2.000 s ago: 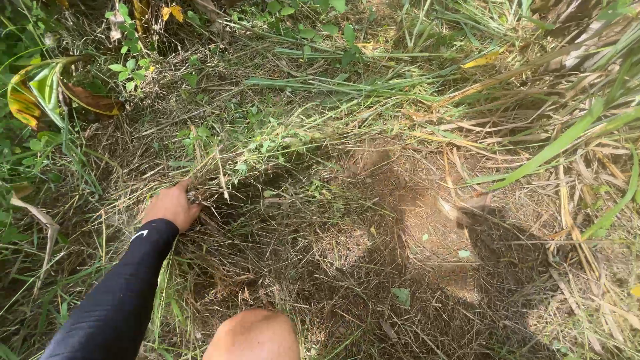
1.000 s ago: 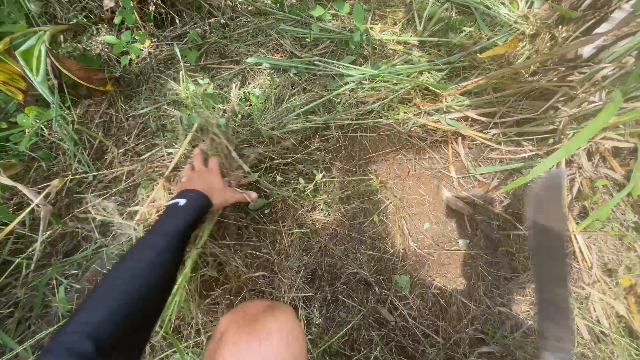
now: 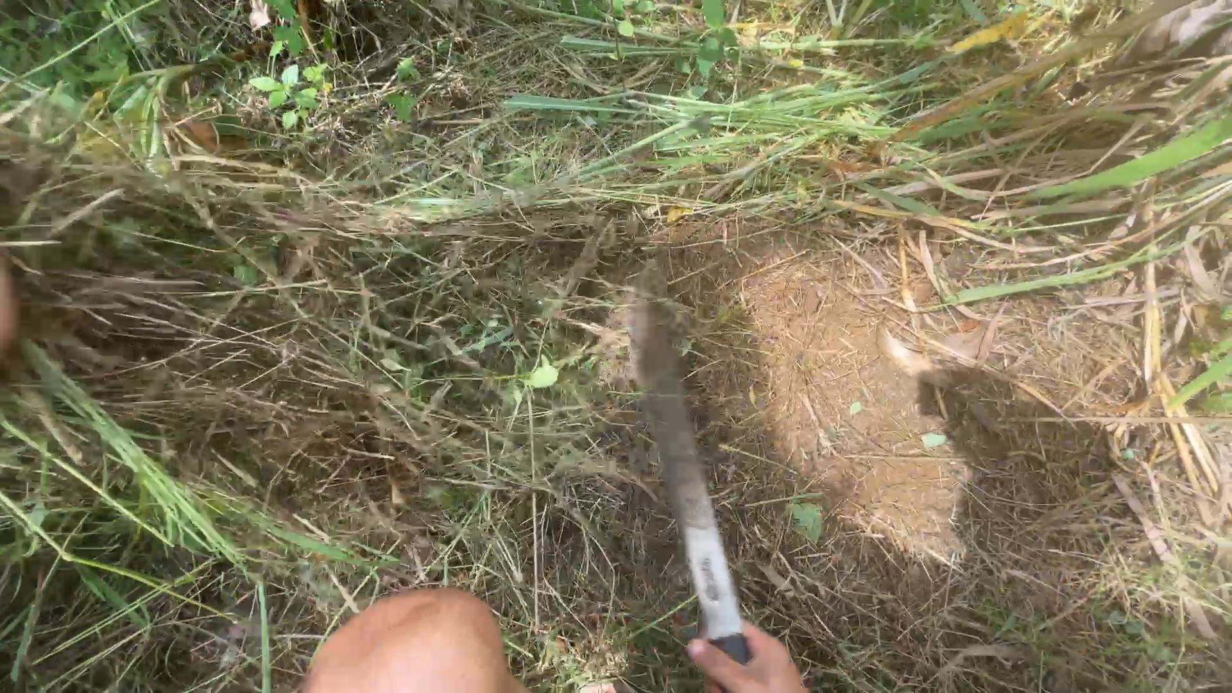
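Note:
My right hand (image 3: pixel 756 666) grips the dark handle of a machete (image 3: pixel 674 433) at the bottom edge, right of centre. The long, soil-marked metal blade points up and slightly left over cut dry grass (image 3: pixel 481 404), its tip blurred. A small part of what seems to be my left hand (image 3: pixel 5 308) shows at the far left edge beside a blurred bundle of dry stems (image 3: pixel 115 279); its fingers are outside the view, so its grip cannot be told.
My bare knee (image 3: pixel 414 645) is at the bottom, left of the machete. A patch of brown soil (image 3: pixel 837 404) lies right of the blade. Long green and dry grass blades (image 3: pixel 1059 183) lean in from the upper right, and leafy weeds (image 3: pixel 289 91) grow at the upper left.
The machete, at the right side one second ago, has swung left to the middle. My left hand has moved left, almost out of view. Loose dry stems now spread across the left side.

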